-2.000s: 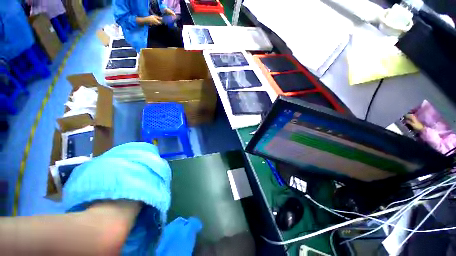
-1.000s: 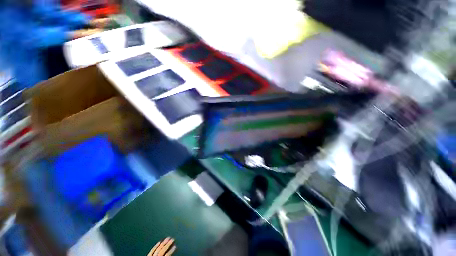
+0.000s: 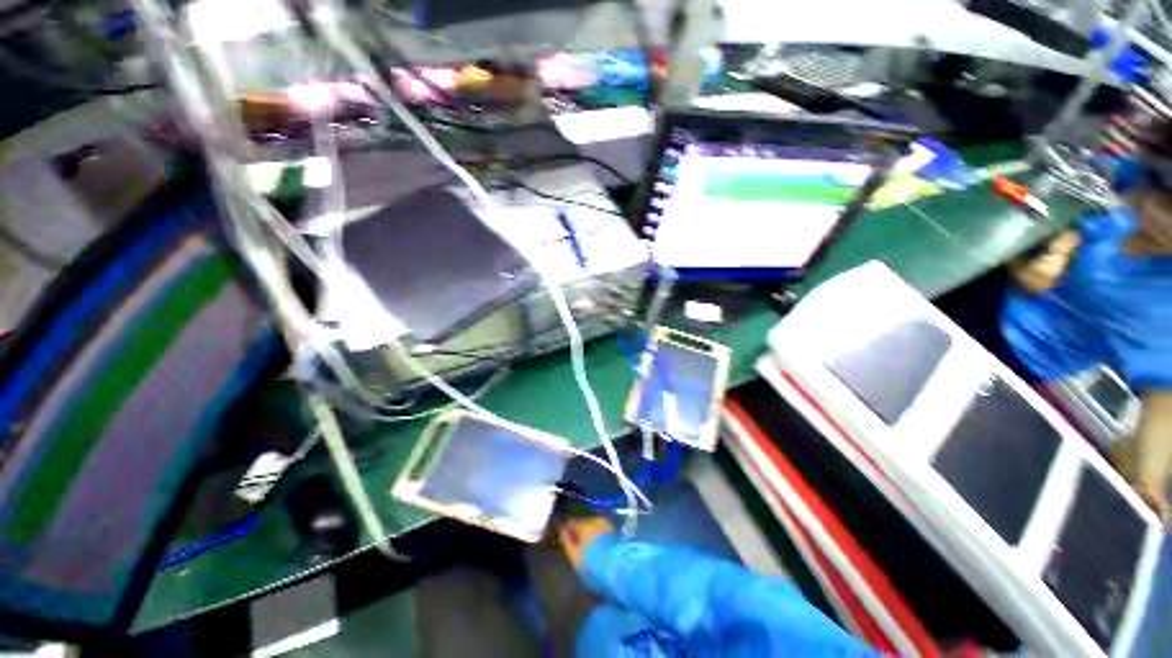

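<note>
My right hand [image 3: 585, 537], in a blue sleeve, is small and blurred at the lower right corner of a flat grey-blue plate [image 3: 488, 476] with a cream-gold rim. Whether it grips anything cannot be told. A second such plate [image 3: 685, 392] lies to the right on the green bench. White cables [image 3: 566, 341] hang down in front of the bench and end near my hand. Blue leads [image 3: 662, 456] lie by the plates. My left hand is not in view.
A tilted monitor [image 3: 122, 411] fills the left; another [image 3: 758, 206] stands behind the plates. A black mouse [image 3: 319, 512] is left. A grey-beige instrument [image 3: 553, 315] stands behind. A white foam tray [image 3: 887, 444] with three dark tablets tops a stack at right. A blue-sleeved person [image 3: 1080, 302] is beyond.
The view has swung right, from the floor, cartons and stool to the bench with the two plates. My right hand and sleeve now show at the bottom centre.
</note>
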